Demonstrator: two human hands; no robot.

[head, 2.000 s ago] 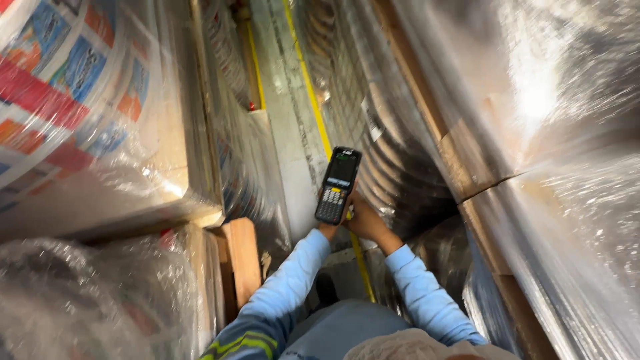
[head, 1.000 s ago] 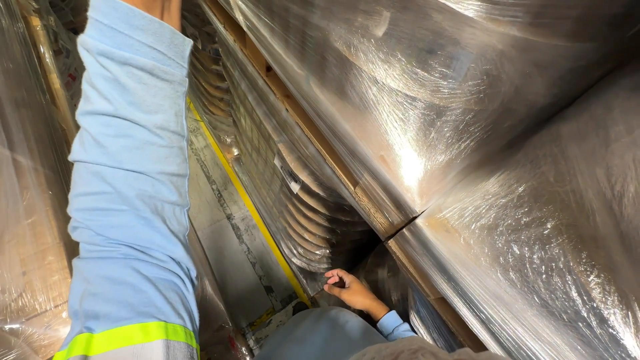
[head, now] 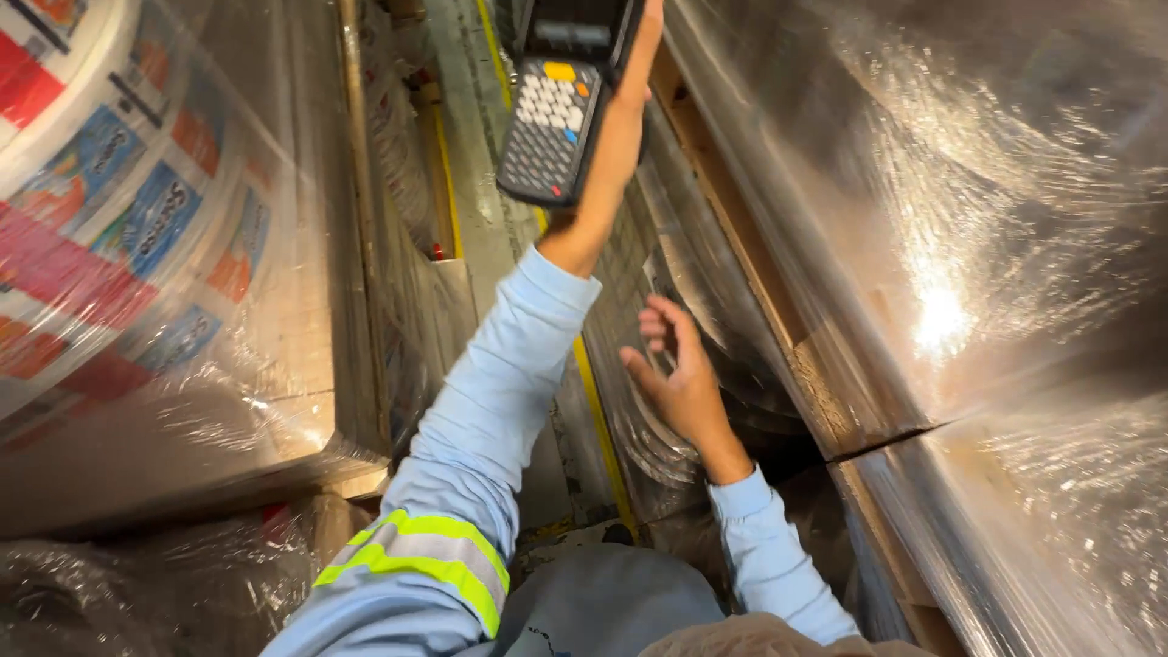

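A handheld barcode terminal (head: 552,119) with a keypad and a dark screen is at the top middle, its upper end cut off by the frame edge. My left hand (head: 611,155) grips it from its right side, the arm stretched up and forward in a light blue sleeve with a reflective band. Below and to the right, my right hand (head: 680,374) hovers with its fingers apart and loosely curled, holding nothing. It is nearest to the plastic-wrapped stack beside the yellow floor line.
Film-wrapped printed tubs (head: 146,210) stand on the left on cardboard (head: 301,411). Large wrapped pallet loads (head: 912,228) with brown board edges rise on the right. Between them runs a narrow floor strip with a yellow line (head: 593,392). More crumpled film (head: 137,584) lies lower left.
Two seconds ago the terminal was near both hands at the middle; one second ago it was out of view, with my left arm stretched past the top edge. Now it shows again in my left hand.
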